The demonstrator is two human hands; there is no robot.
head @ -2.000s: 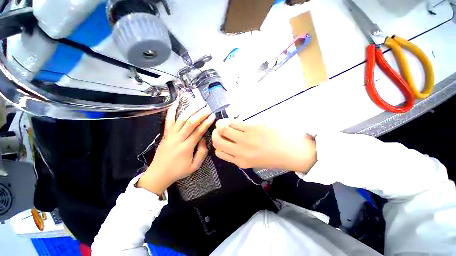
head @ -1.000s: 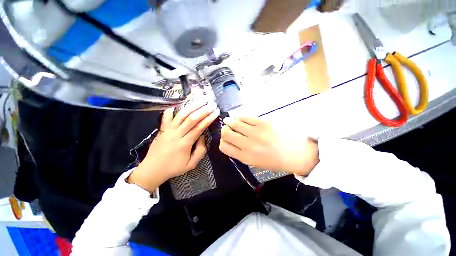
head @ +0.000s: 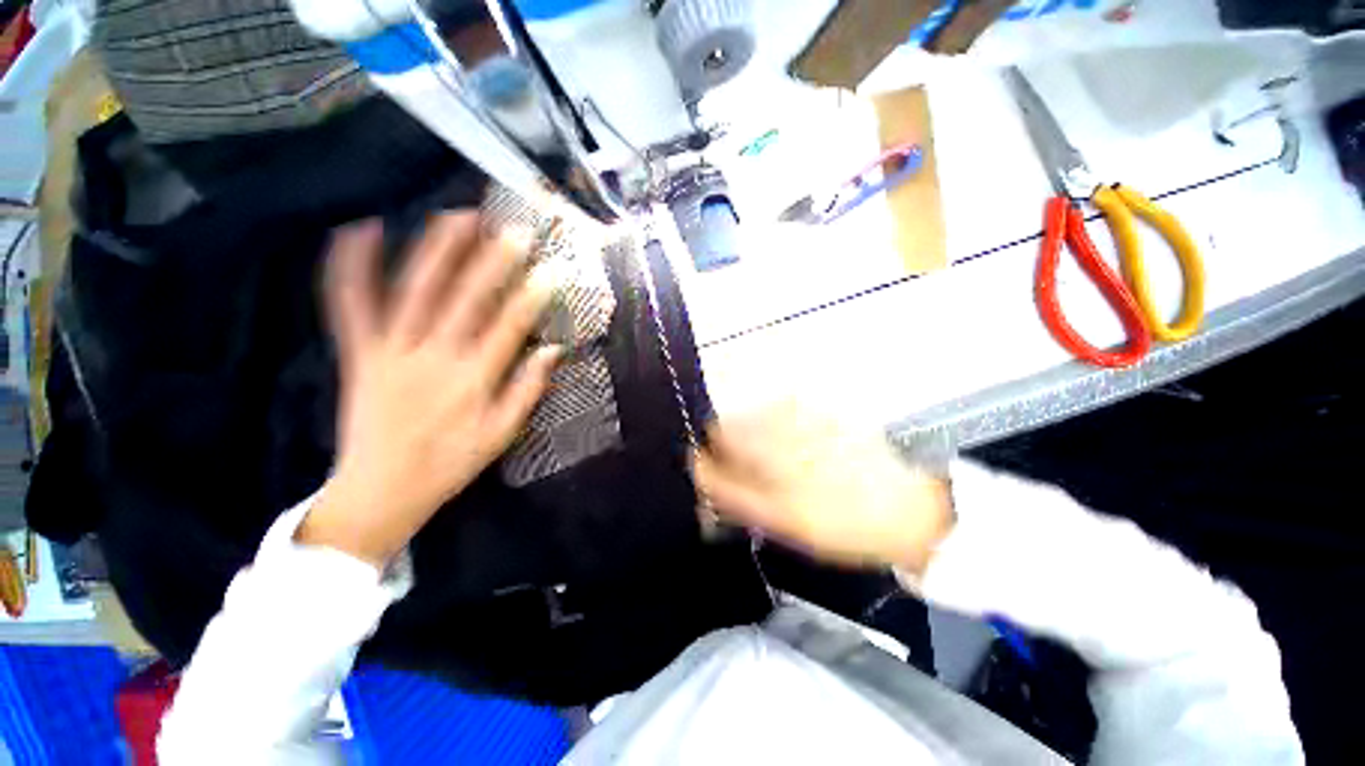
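The black garment (head: 285,389) lies at the machine, with a grey checked panel (head: 572,412) on it. A narrow dark zipper strip (head: 666,337) with a pale line runs from the needle area towards me. The presser foot area (head: 636,210) is at the strip's far end; exact contact is too small to tell. My left hand (head: 434,367) is flat on the garment left of the panel, fingers spread, slightly blurred. My right hand (head: 816,486) is blurred, its fingertips at the strip's right edge near the table edge; its hold is unclear.
Red and yellow handled scissors (head: 1100,277) lie on the table at the right. Small snips (head: 868,183) lie by the tan strip (head: 910,180). The grey-blue cylinder (head: 707,225) stands right of the foot. A plaid section (head: 225,63) is at upper left, a blue crate (head: 60,703) at lower left.
My left hand has moved left, away from the needle area, and spread its fingers. My right hand has moved towards me. The panel and strip near the foot are uncovered; the view has shifted.
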